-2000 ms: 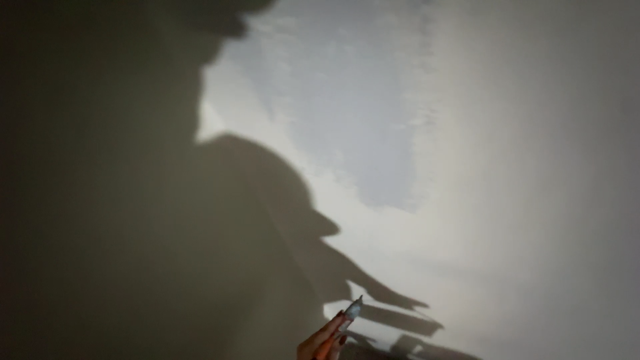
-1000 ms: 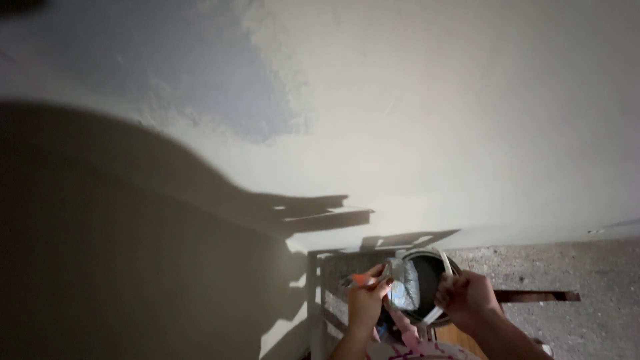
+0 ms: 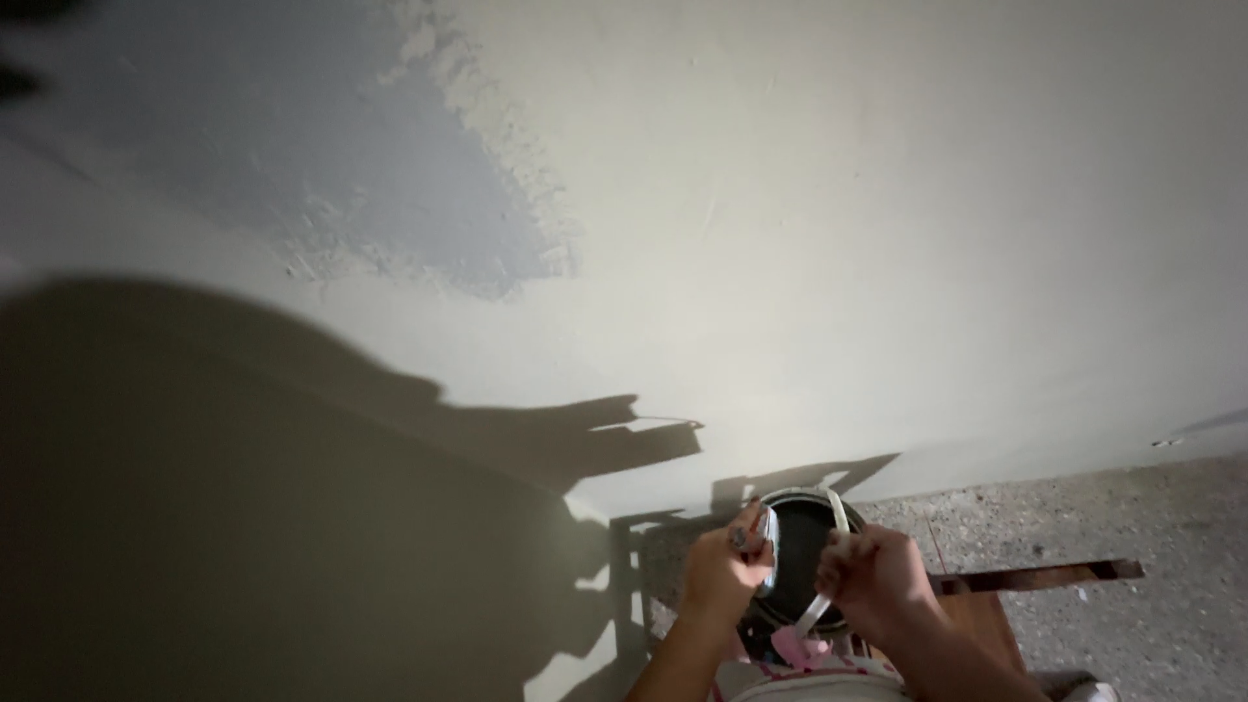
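My left hand (image 3: pixel 726 564) grips a tool with an orange part and a pale, flat blade (image 3: pixel 770 552), held over the left side of a dark round bucket (image 3: pixel 805 561). The tool's exact kind cannot be told. My right hand (image 3: pixel 877 575) is closed around the pale handle (image 3: pixel 839 511) of the bucket, at its right side. The inside of the bucket looks dark. Behind it rises a pale wall (image 3: pixel 780 292) with a rough-edged bluish-grey patch (image 3: pixel 390 175) at the upper left.
My shadow covers the wall's lower left. A wooden board (image 3: pixel 985 624) lies below my right forearm, and a dark, narrow bar (image 3: pixel 1043 577) juts out to the right. Speckled floor (image 3: pixel 1102 517) runs along the wall's foot. Pink cloth (image 3: pixel 799 645) shows near my body.
My view has swung down from the wall to the bucket. Since one second ago, the pale blade between my hands has turned from broad to nearly edge-on. My right hand still grips the handle.
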